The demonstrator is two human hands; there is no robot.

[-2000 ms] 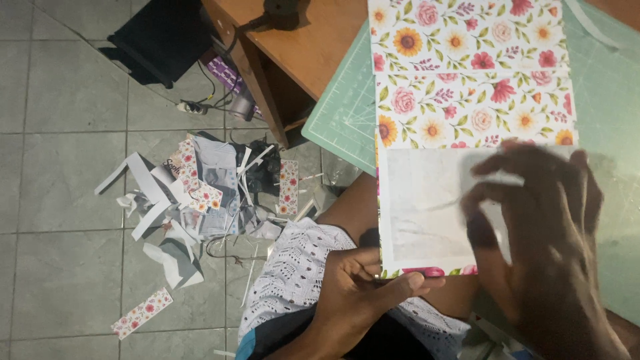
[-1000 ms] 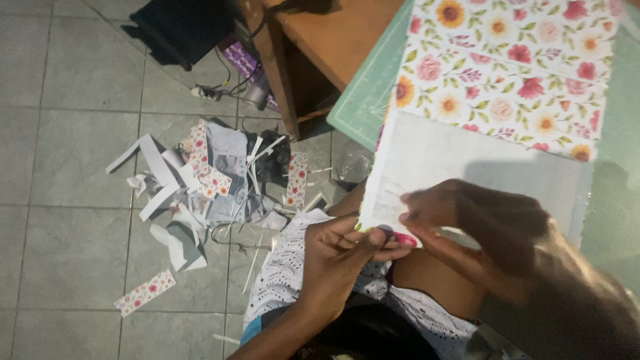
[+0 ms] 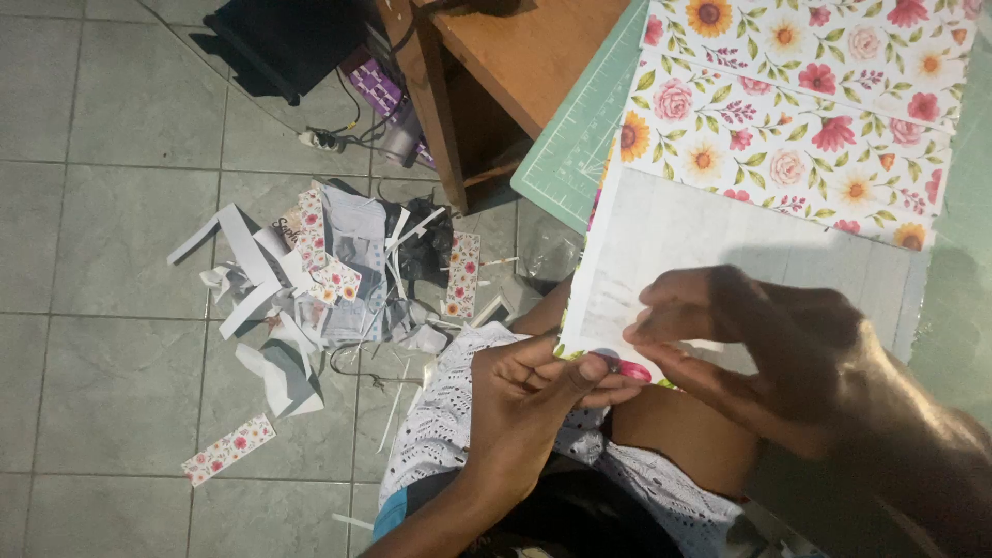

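A piece with layered floral-print paper [image 3: 790, 139] and a plain whitish lower panel [image 3: 697, 225] lies over the green cutting mat [image 3: 570, 167] and reaches past its edge toward my lap. My left hand [image 3: 535, 395] pinches the piece's near left corner, thumb on top, where a pink printed flower shows on the rim. Over the whitish panel is my right hand [image 3: 759, 349], fingers bent and their tips close together near the panel's left part. Whether those tips touch the panel or hold something small, I cannot tell.
Paper scraps and strips [image 3: 310, 287], some floral, lie heaped on the tiled floor at the left. A floral strip [image 3: 229, 449] lies apart from them. Beyond are a wooden table [image 3: 504, 54], a black object [image 3: 287, 39] and cables with a plug [image 3: 322, 139].
The piece, square to the view two seconds ago, now sits tilted. My right hand has gone from spread and blurred over the panel to fingertips drawn together low at its left. My left hand still grips the edge.
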